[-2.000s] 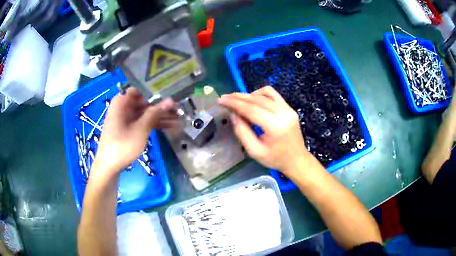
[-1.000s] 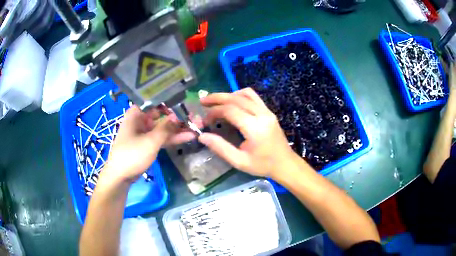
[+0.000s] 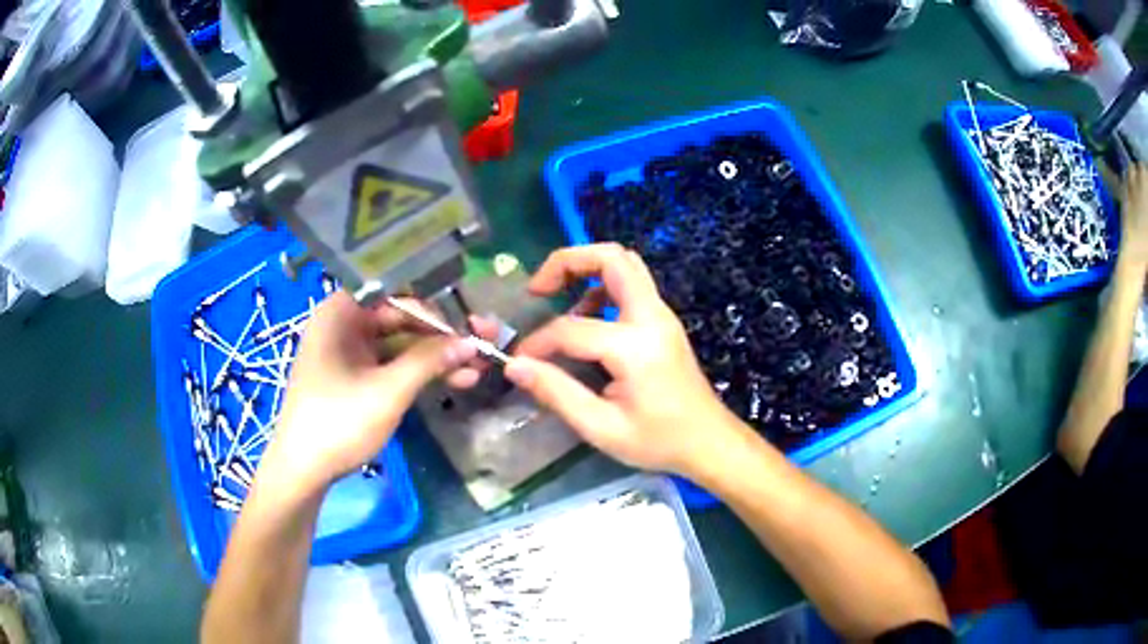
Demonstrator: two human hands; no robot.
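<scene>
A thin silvery-white metal pin (image 3: 428, 320) lies slanted under the press ram (image 3: 456, 306). My left hand (image 3: 371, 377) grips it between thumb and fingers. My right hand (image 3: 617, 359) pinches the pin's lower right end with thumb and index finger; its other fingers are curled. Whether a black ring is on that end is hidden by the fingertips. The press base plate (image 3: 504, 440) shows below my hands. The fixture block is mostly covered by my fingers. The guard plate (image 3: 393, 201) with a yellow warning label is above my left hand.
The ring bin (image 3: 909, 377) is right of the press, the finished-parts bin (image 3: 189, 503) left. The clear pin box (image 3: 711, 604) is in front. A smaller parts bin (image 3: 1035, 292) and another person's arm (image 3: 1102, 340) are far right. A red bin (image 3: 494, 126) is behind the press.
Two seconds ago my hands were apart with the fixture block and a black ring showing between them. Now they meet over it on the pin, which shows more clearly than one second ago.
</scene>
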